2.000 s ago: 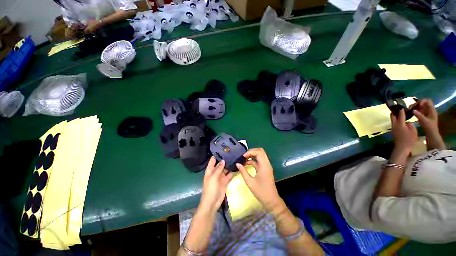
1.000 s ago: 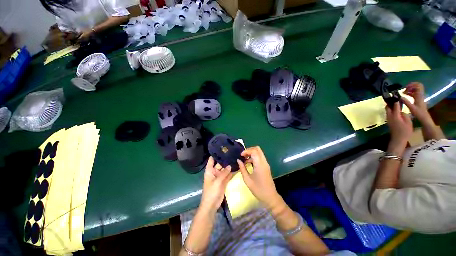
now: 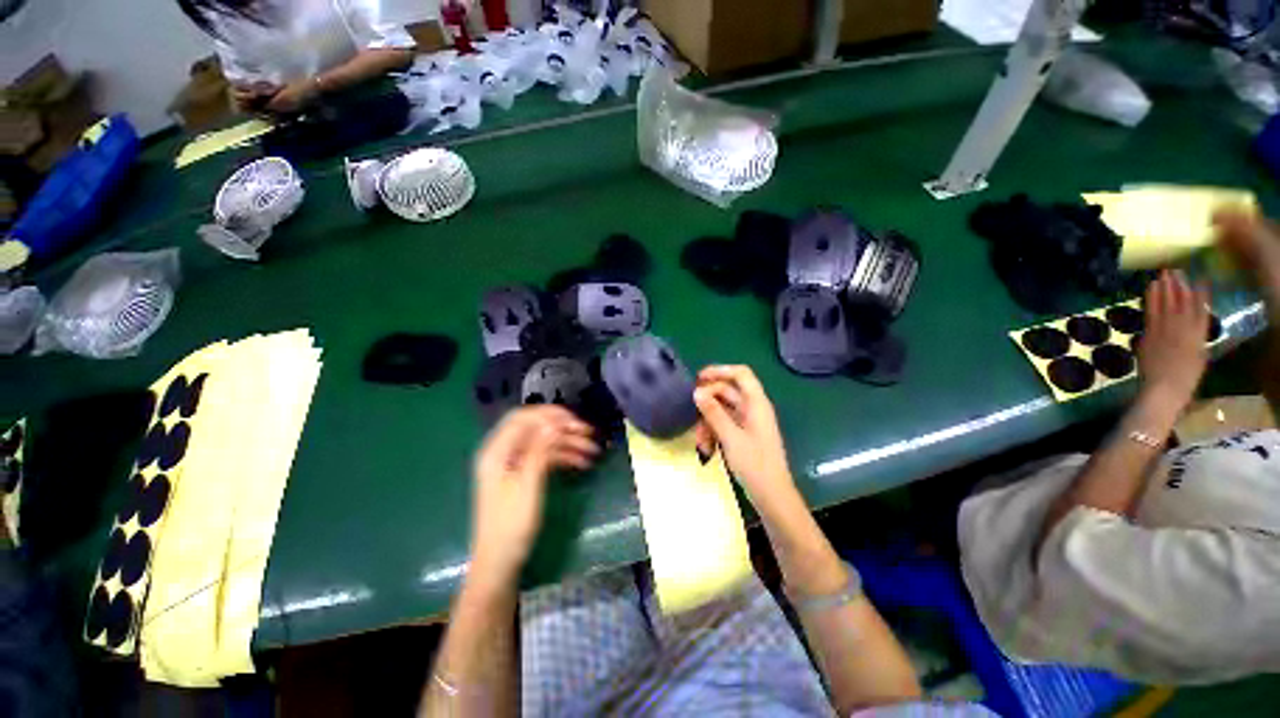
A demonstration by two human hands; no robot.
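My right hand (image 3: 737,418) holds a dark grey fan base (image 3: 649,383) by its right edge, above the near edge of the bench. My left hand (image 3: 538,446) is off this base, blurred, with its fingers apart over the near side of a loose pile of fan bases (image 3: 611,307). A pale yellow backing paper (image 3: 688,526) hangs over the bench edge below the held base. No black discs show on its visible part. A stack of pad sheets (image 3: 225,505) lies at the left, with black discs along its left side.
Another pile of bases (image 3: 814,330) lies right of centre. A seated person at right handles a pad sheet (image 3: 1074,351) and yellow paper. White fan heads (image 3: 427,184), a bagged fan (image 3: 723,147) and a white post (image 3: 1004,105) stand beyond. One dark base (image 3: 409,359) lies alone.
My left hand has let go of the base and moved left. My right hand still holds it, slightly higher. More backing paper shows. The neighbour's hands have moved apart, and a sheet with discs now shows there.
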